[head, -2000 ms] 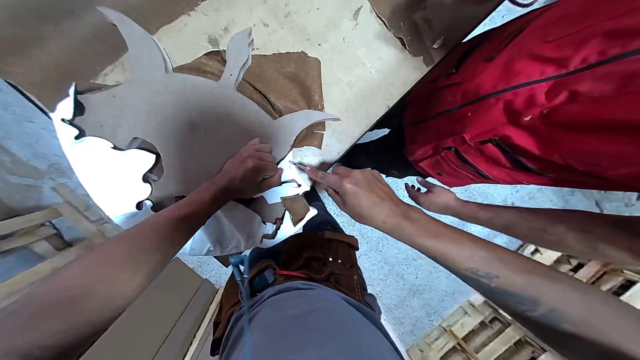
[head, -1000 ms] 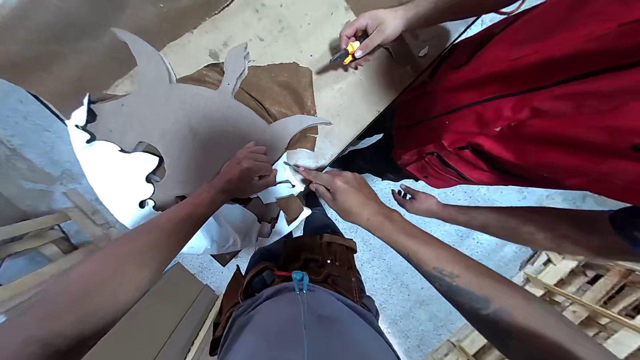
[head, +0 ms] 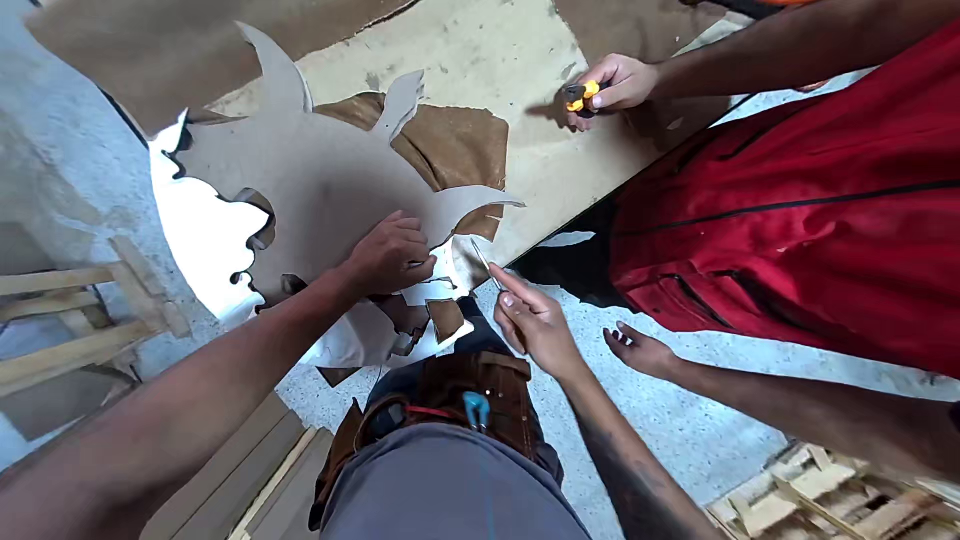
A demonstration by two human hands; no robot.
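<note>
My left hand (head: 394,253) rests, fingers curled, on a large grey-brown cut-out sheet (head: 322,180) with curved, horn-like points. My right hand (head: 534,319) holds a thin pointed blade (head: 486,261) by its lower end, the index finger along it. Its tip lies over white sheet material (head: 466,264) at the right edge of the cut-out. More white sheet (head: 206,232) with a wavy cut edge shows at the left. Brown leather-like material (head: 461,146) lies under the cut-out. Whether my left fingers pinch the sheet cannot be told.
A co-worker in red clothing (head: 787,202) stands at the right, one hand (head: 626,79) holding a yellow and black tool (head: 581,96) over the table (head: 480,60), the other (head: 637,351) hanging low. Wooden frames (head: 82,341) stand left, pallets (head: 832,495) lower right, boards (head: 247,465) lower left.
The co-worker's hand with the yellow and black tool, out of view two seconds ago, is now over the table. My right hand has tilted, and the blade shows more plainly. My left hand stays on the cut-out.
</note>
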